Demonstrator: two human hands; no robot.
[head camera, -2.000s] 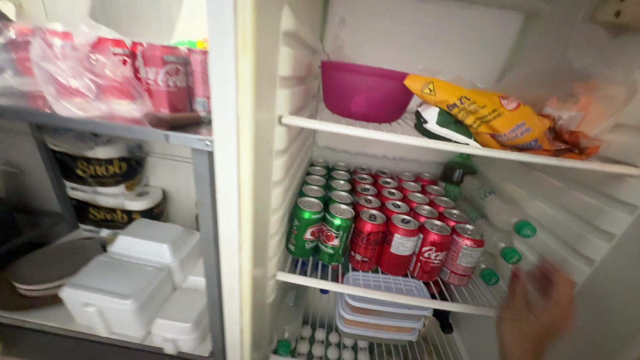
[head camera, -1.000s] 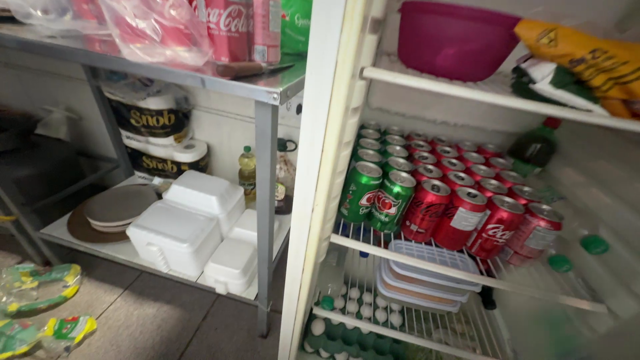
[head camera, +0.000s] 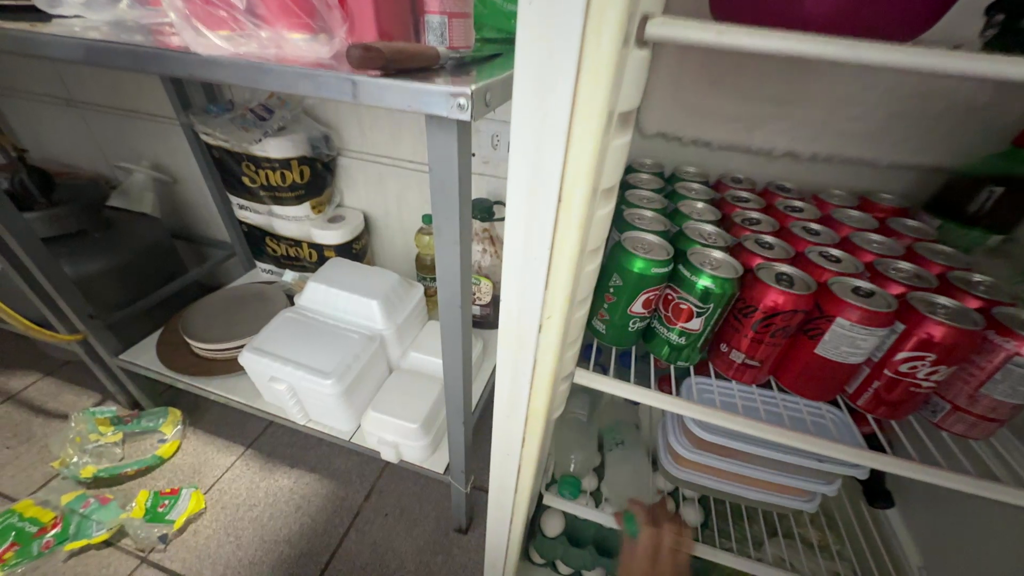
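Note:
My right hand (head camera: 654, 538), blurred, reaches low into the open fridge, at the front edge of the lower wire shelf. Its fingers are at the green cap of a clear plastic bottle (head camera: 628, 464) that lies on its side; whether they grip it I cannot tell. Another bottle with a green cap (head camera: 570, 460) lies just left of it. Eggs in a green carton (head camera: 572, 544) are below, and stacked lidded plastic containers (head camera: 744, 456) stand to the right. Above are rows of green Guaraná cans (head camera: 692, 308) and red Coca-Cola cans (head camera: 764, 320). My left hand is out of view.
Left of the fridge stands a metal table (head camera: 452, 264) with a wooden-handled knife (head camera: 396, 58) on top. White foam boxes (head camera: 316, 364), plates (head camera: 232, 316) and paper rolls (head camera: 288, 172) fill its lower shelf. Torn plastic wrapping (head camera: 120, 448) lies on the tiled floor.
The hand that was at the right by the can shelf two seconds ago is now low at the lower shelf. Two bottles now lie left of the stacked containers. The view has shifted left and down.

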